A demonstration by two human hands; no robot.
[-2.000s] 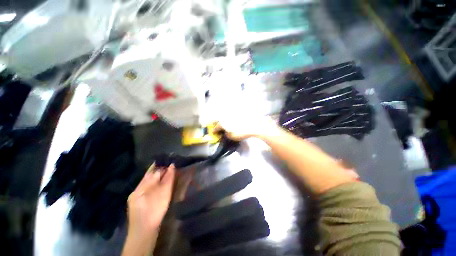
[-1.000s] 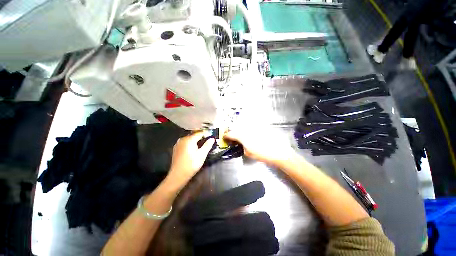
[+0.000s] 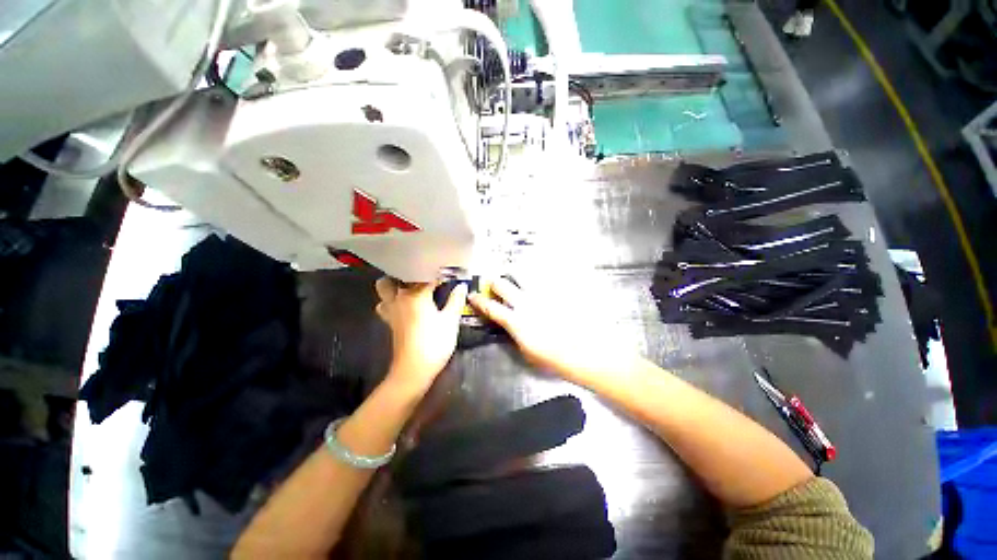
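My left hand [image 3: 424, 330] and my right hand [image 3: 512, 314] are close together under the front of the white sewing machine head [image 3: 355, 164]. The fingers of both hands hold a small black piece [image 3: 481, 333] at the clamp area. A bit of the yellow plate [image 3: 470, 310] shows between the fingertips. The fingers hide most of the clamp and the needle. Two stacks of plain black strips with rounded ends [image 3: 514, 512] lie nearest me.
A loose heap of black cut pieces [image 3: 208, 372] lies at left. Black strips with pale lines [image 3: 771, 273] are piled at right. Red-handled snips [image 3: 804, 424] lie below them. A blue crate [image 3: 971, 492] stands at the right edge. A teal bed cover [image 3: 656, 120] is behind the head.
My left hand has moved from the near left up to the clamp area beside my right hand. Over the last second both hands have shifted only slightly. The view has steadied.
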